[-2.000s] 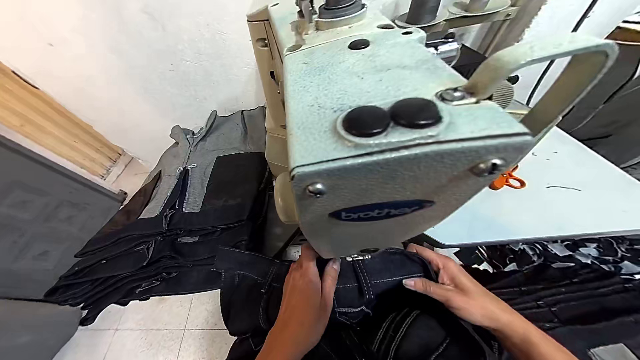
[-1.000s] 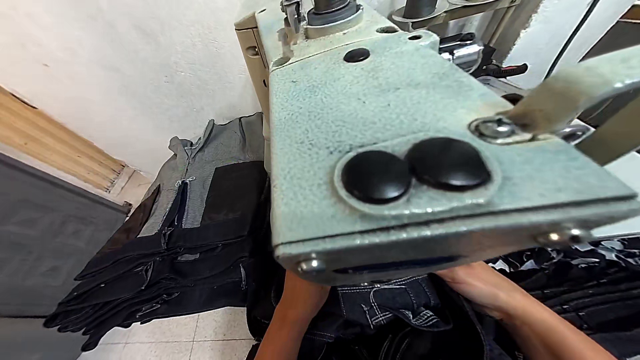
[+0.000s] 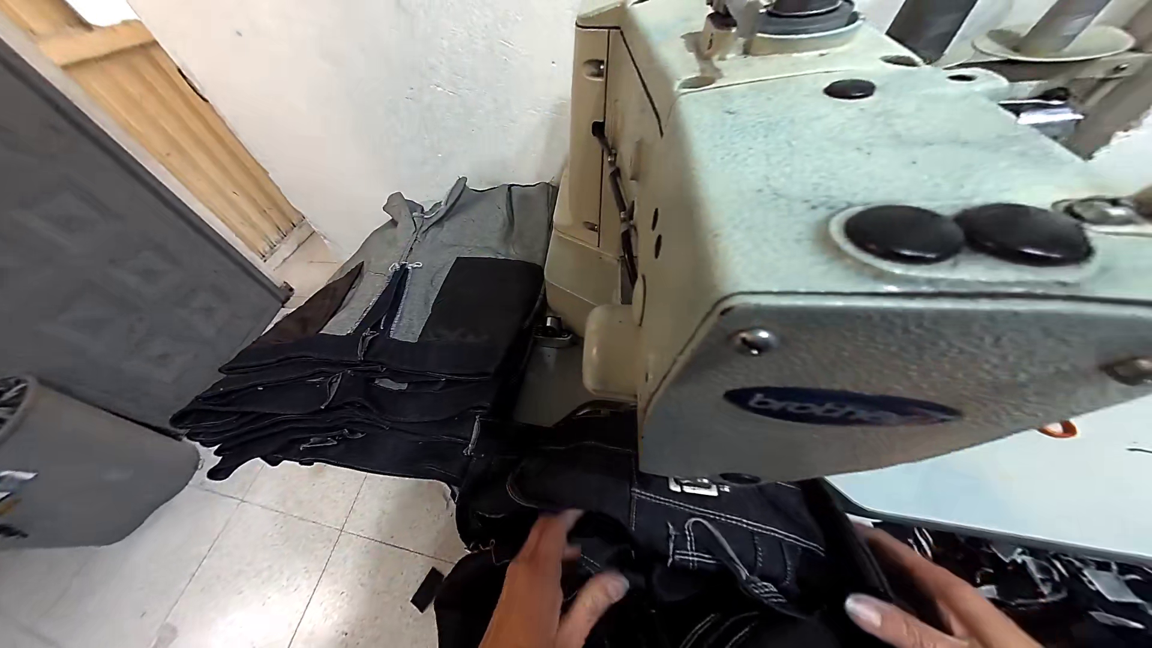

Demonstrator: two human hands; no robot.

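Dark denim jeans [image 3: 738, 531] with pale stitching lie under the head of a Brother sewing machine [image 3: 810, 360], a metal presser part just showing below it. My left hand [image 3: 549, 580] is over the dark cloth at the bottom centre, thumb and fingers apart, slightly blurred; it touches or hovers over the fabric. At the lower right, my right hand [image 3: 927, 594] has the edge of the denim between its thumb and fingers. The needle area is hidden behind the machine head.
A stack of folded dark jeans [image 3: 360, 396] lies left of the machine. A grey bin [image 3: 99, 468] stands at the far left on the tiled floor, below a grey door [image 3: 117, 225]. More dark garments [image 3: 1062, 576] lie at the right, by the white tabletop [image 3: 1008, 477].
My hands, partly hidden behind the machine head one second ago, now show below it. My left hand has opened. The view has shifted.
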